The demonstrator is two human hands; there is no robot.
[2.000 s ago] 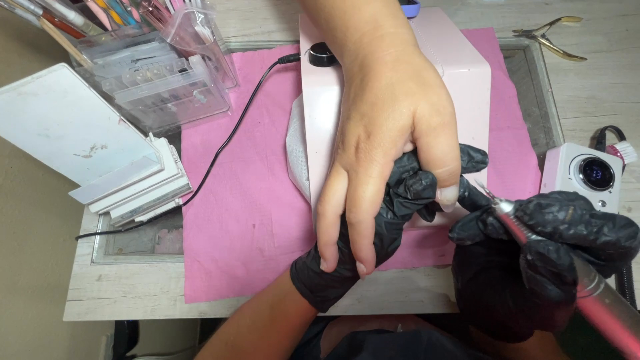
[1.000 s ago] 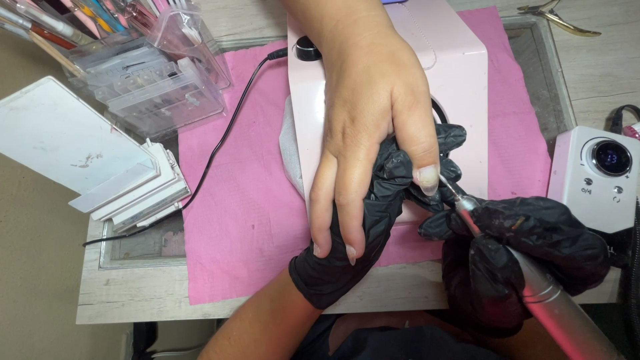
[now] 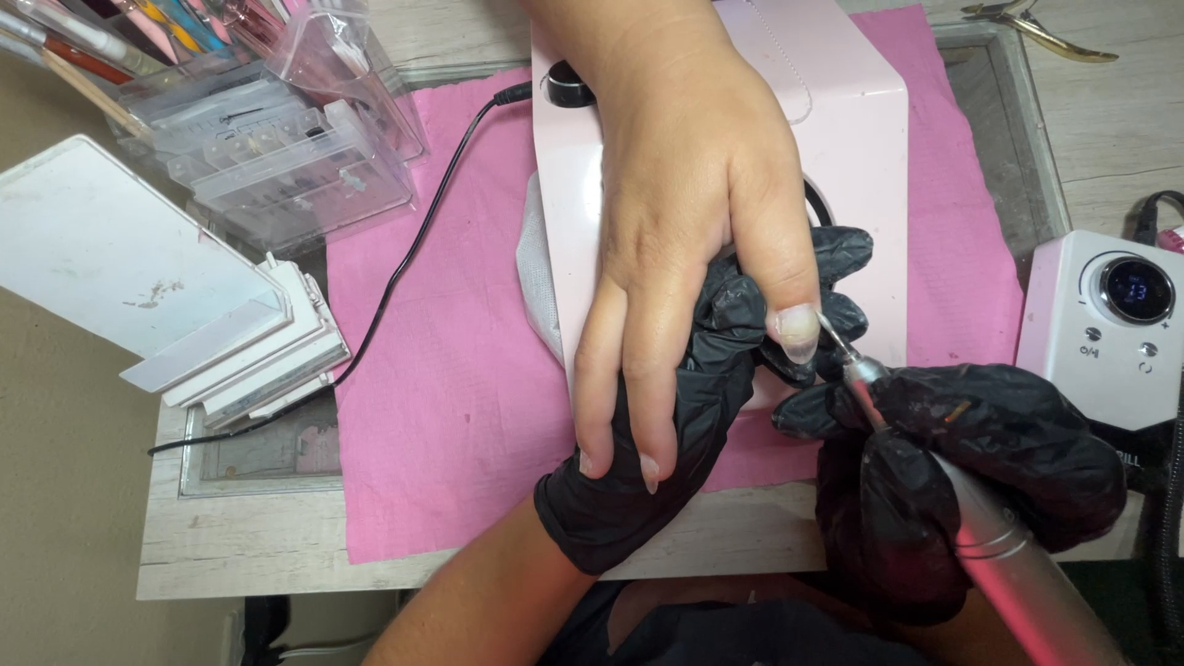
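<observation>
Another person's hand (image 3: pixel 694 203) reaches in from the top, palm down, over a white and pink nail dust collector (image 3: pixel 860 139). My left hand (image 3: pixel 684 407), in a black glove, is under that hand and grips it near the thumb; part of my palm is hidden. My right hand (image 3: pixel 971 462), also black-gloved, holds a silver electric nail drill handpiece (image 3: pixel 985 527) like a pen. Its thin metal bit (image 3: pixel 835 335) points at the side of the thumbnail (image 3: pixel 797 331), touching or very near the skin beside it.
A pink cloth (image 3: pixel 444 370) lies under the collector. At left are a stack of white boxes (image 3: pixel 259 351), a clear plastic organizer (image 3: pixel 305 185) and a black cable (image 3: pixel 407 259). The drill control unit (image 3: pixel 1101 324) stands at right; gold cuticle nippers (image 3: pixel 1045 32) lie at top right.
The drill in my right hand has moved left to the thumbnail's side, and its bit now shows clearly. My left hand still holds the other person's hand.
</observation>
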